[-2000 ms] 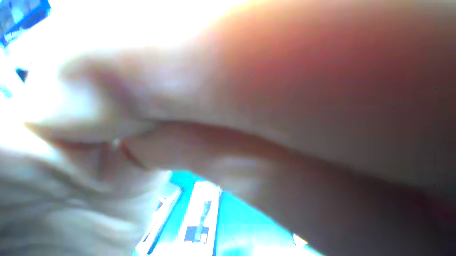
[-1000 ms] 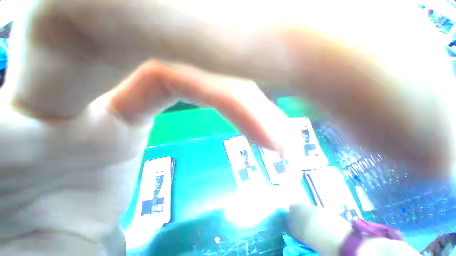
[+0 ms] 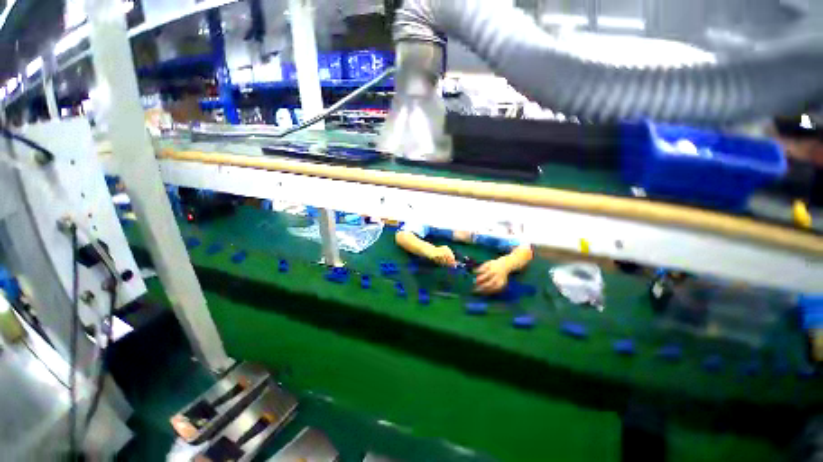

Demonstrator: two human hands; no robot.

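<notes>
Silver-backed display modules (image 3: 236, 411) lie on the dark green bench at the lower left, two of them side by side at a slant. Each has a black strip and dark patches on its silver back. More modules show at the bottom edge, cut off by the frame (image 3: 307, 448). Neither of my hands is in the picture. At the bottom left corner of the modules a pale, blurred shape shows; I cannot tell what it is.
A green conveyor (image 3: 406, 379) crosses beyond the bench. On the far bench, small blue parts (image 3: 523, 322) lie in a row and a person's two hands work. A white frame with a tan rail (image 3: 433, 189), a grey hose (image 3: 577, 72), a blue bin (image 3: 713, 167) and a white machine (image 3: 77, 207) also show.
The blurred hand and arm that filled the earlier views are gone. The camera view has lifted towards the far bench and the frame, and most of the near bench is out of view.
</notes>
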